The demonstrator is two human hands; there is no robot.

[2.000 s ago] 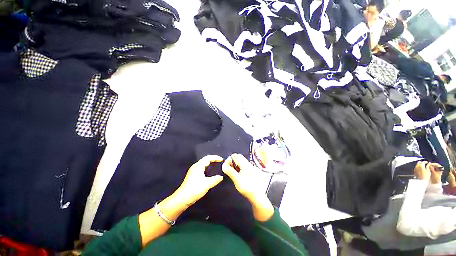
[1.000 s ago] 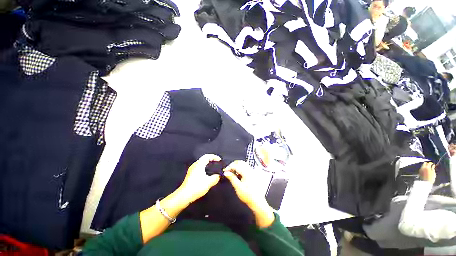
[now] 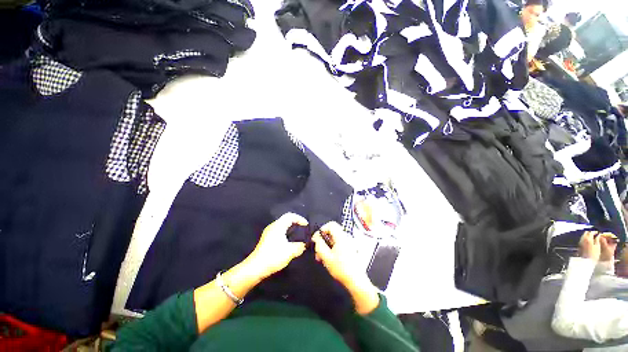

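Observation:
A navy garment (image 3: 227,206) lies in front of me with black-and-white checked facing at its armhole. My left hand (image 3: 278,246) pinches a fold of the navy cloth between thumb and fingers. My right hand (image 3: 337,253) is close beside it, fingertips closed together at the same fold, with a small dark thing at them that is too small to name. No needle or thread can be made out.
A round clear dish (image 3: 377,210) and a flat black rectangle (image 3: 383,264) lie right of the garment. Navy garments (image 3: 55,158) are piled at left. Black garments with white trim (image 3: 427,62) and plain black ones (image 3: 475,172) lie beyond. A person's sleeve (image 3: 575,302) shows at right.
Both my hands stay at the fold; the right fingertips have shifted slightly beside the left. The other person's hands at right have come together again.

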